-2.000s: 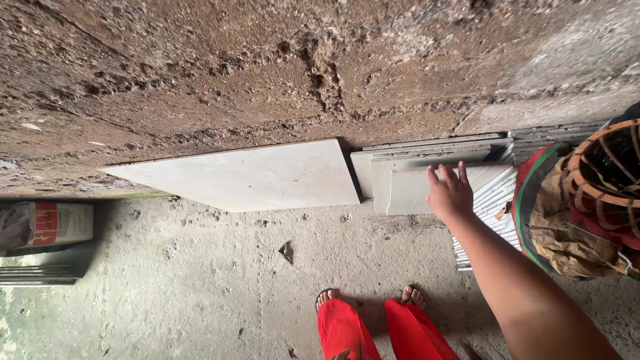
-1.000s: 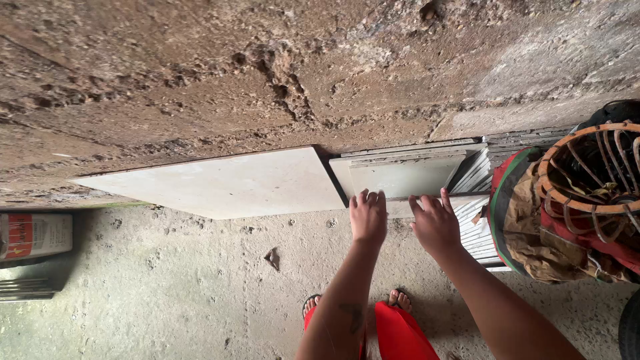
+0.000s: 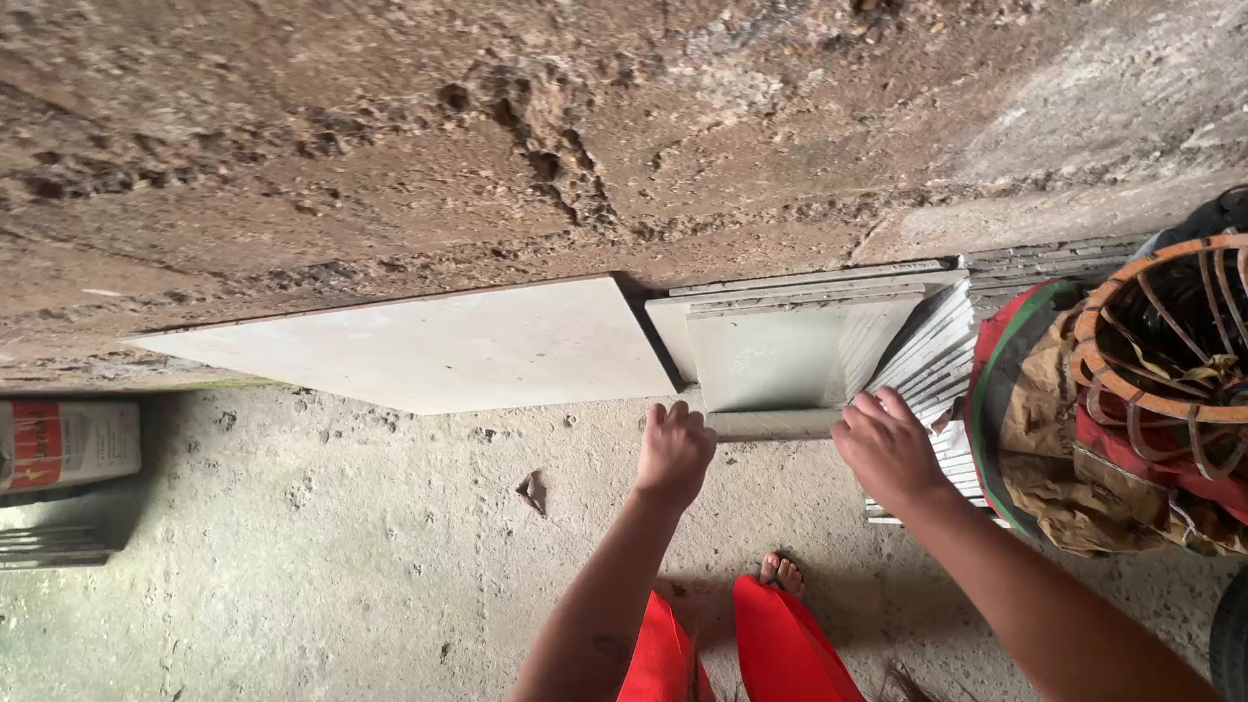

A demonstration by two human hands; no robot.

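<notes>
A narrow, strongly foreshortened grey tile (image 3: 770, 426) spans the gap between my hands. My left hand (image 3: 675, 450) is curled at its left end, and my right hand (image 3: 889, 444) grips near its right end; the fingertips are partly hidden. Just behind it, several grey rectangular tiles (image 3: 765, 361) lean against the rough wall. A large pale tile or panel (image 3: 419, 346) leans on the wall to the left. Beside my right hand stands a row of many thin tiles (image 3: 941, 361), seen edge-on.
At right are an orange-rimmed basket (image 3: 1097, 341), crumpled brown sacks (image 3: 1048, 478) and a red-and-green rimmed container (image 3: 985, 429). A printed box (image 3: 88, 444) and stacked flat pieces (image 3: 49, 548) sit at far left. A dry leaf (image 3: 531, 492) lies on the concrete floor.
Two seconds ago only my right hand showed, at the leaning tiles. My left hand then came in beside it. My hands are now farther apart, with the narrow tile between them.
</notes>
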